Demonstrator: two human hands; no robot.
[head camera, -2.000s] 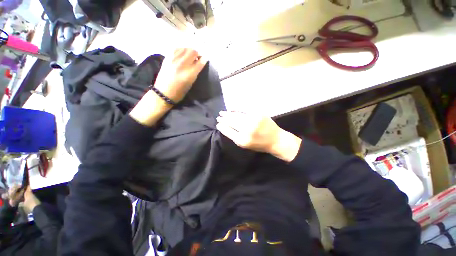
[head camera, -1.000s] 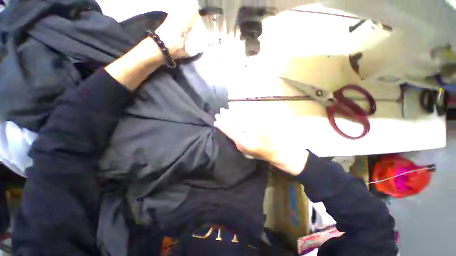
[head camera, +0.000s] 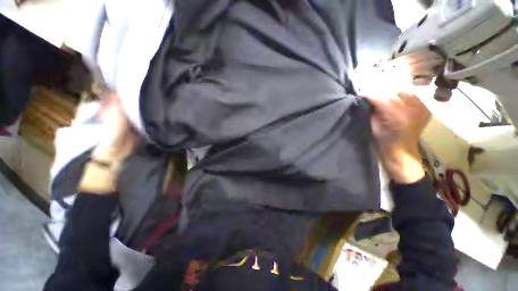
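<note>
The dark grey fabric (head camera: 267, 108) spreads across the middle of the view and over my lap, with folds running to a gathered point at my right hand. My right hand (head camera: 400, 116) pinches the cloth there, beside the sewing machine; bright glare hides part of the fingers. My left hand (head camera: 116, 136) is blurred, low at the left, at the edge of the pale fabric (head camera: 128, 51); its fingers seem closed on the pale cloth, but blur hides the details.
The off-white sewing machine (head camera: 477, 34) stands at the upper right. Dark red-handled shears (head camera: 452, 185) lie on the cream table (head camera: 480, 227), right of my right forearm. An open box (head camera: 335, 250) with items in it is below the cloth. A brown slatted object (head camera: 51, 116) is at the left.
My left hand has moved from the upper cloth near the machine down to the far left. The dark cloth is spread wider and more pale fabric shows. The view has turned left; my right hand still pinches.
</note>
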